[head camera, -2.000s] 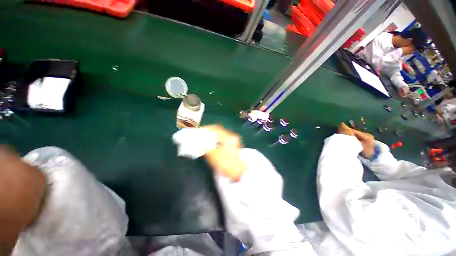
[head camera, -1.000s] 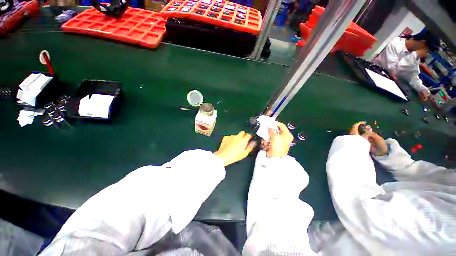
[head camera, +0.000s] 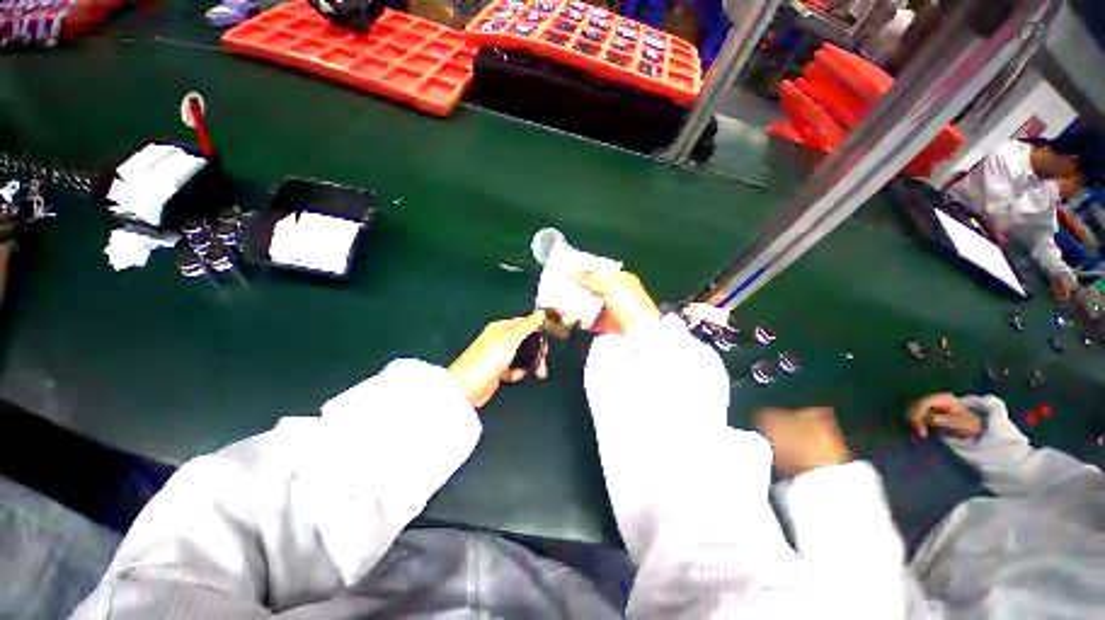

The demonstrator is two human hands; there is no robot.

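Observation:
My right hand (head camera: 620, 303) holds a folded white cloth (head camera: 567, 281) over the spot beside a round whitish lid (head camera: 549, 244). The cloth and hand hide nearly all of the solvent bottle. My left hand (head camera: 494, 359) is just to the left and lower, with a small dark part (head camera: 530, 352) between its fingers. Whether the part touches the cloth cannot be told. Several dark-silver rounds (head camera: 762, 369) lie on the green mat right of my right hand.
Two black boxes of white wipes (head camera: 315, 242) (head camera: 158, 182) stand left, with metal parts (head camera: 212, 246) between them. An aluminium post (head camera: 836, 182) rises at right. Red trays (head camera: 351, 55) lie at the far side. A coworker's hands (head camera: 802, 438) are close at right.
My right hand has moved with the cloth from the post's foot to the bottle. My left hand has moved left, away from the parts. The coworker's hands have separated. The view has shifted.

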